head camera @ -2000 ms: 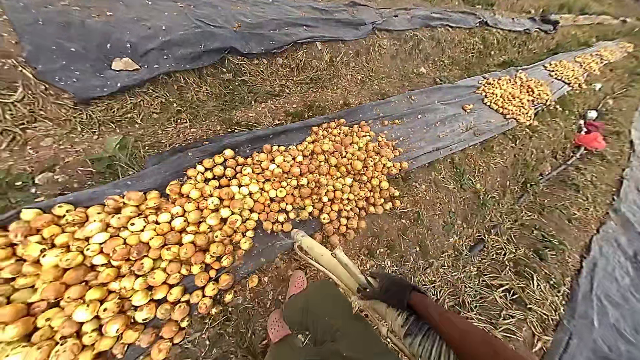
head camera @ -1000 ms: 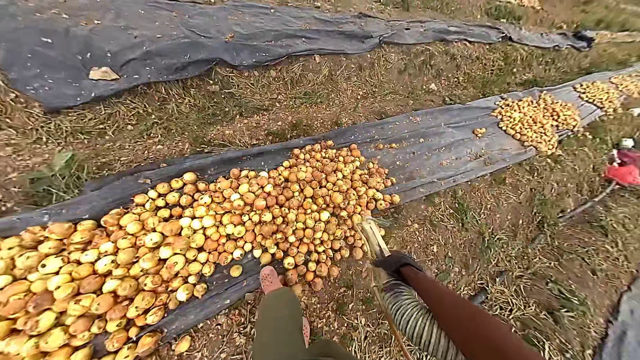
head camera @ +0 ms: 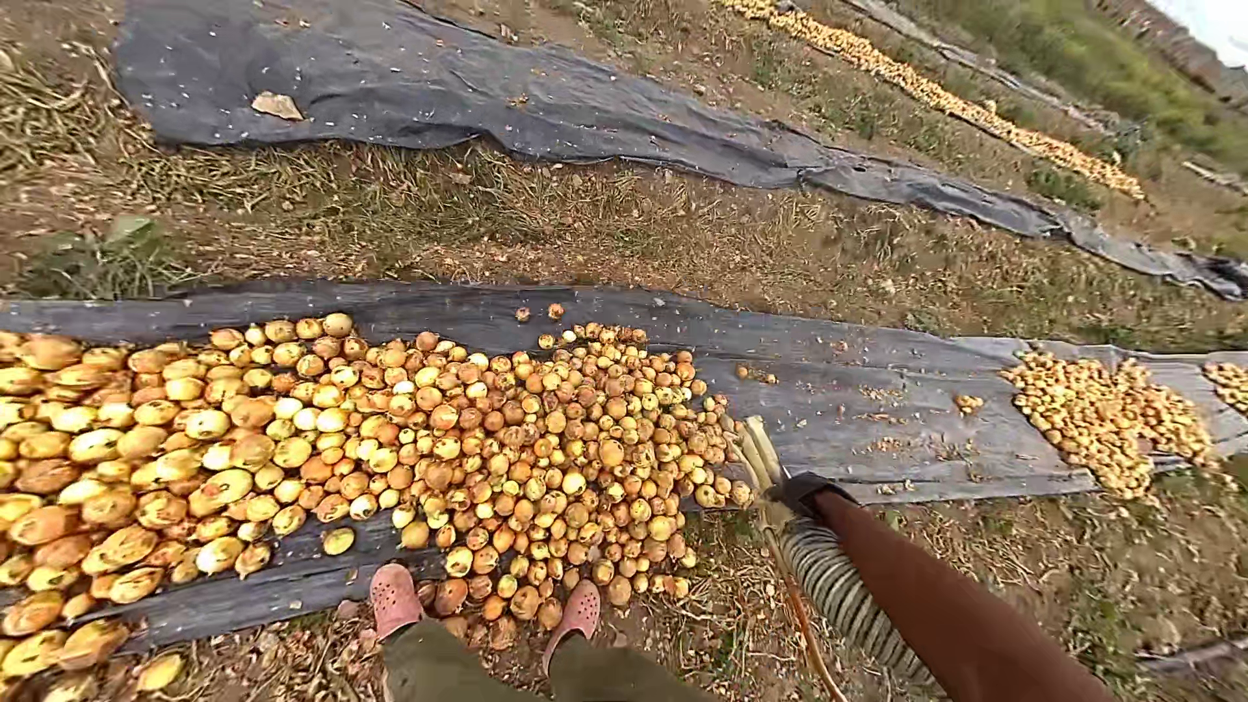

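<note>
A dark glove covers my right hand (head camera: 801,490), which is closed around a pair of pale stick-like pieces (head camera: 759,453) beside a ribbed flexible hose (head camera: 848,590). The tips of the pale pieces touch or overhang the right edge of a large heap of yellow-brown onions (head camera: 546,429). These lie on a long dark ground sheet (head camera: 838,370), and some have spilled over its near edge. A thin orange-brown cord or rod (head camera: 804,624) runs down beside the hose. The fingers are mostly hidden. My left hand is out of view.
My pink clogs (head camera: 395,597) stand at the near edge of the heap. Farther right on the sheet lies another onion pile (head camera: 1107,419). Beyond a strip of dry grass is a second dark sheet (head camera: 439,93) with a stone (head camera: 277,105) on it. A farther onion row (head camera: 907,78) runs behind.
The view has swung considerably. The pale tips, in front of the feet two seconds ago, are now at the heap's right edge, still in my right hand. Both clogs now show apart beside the onions.
</note>
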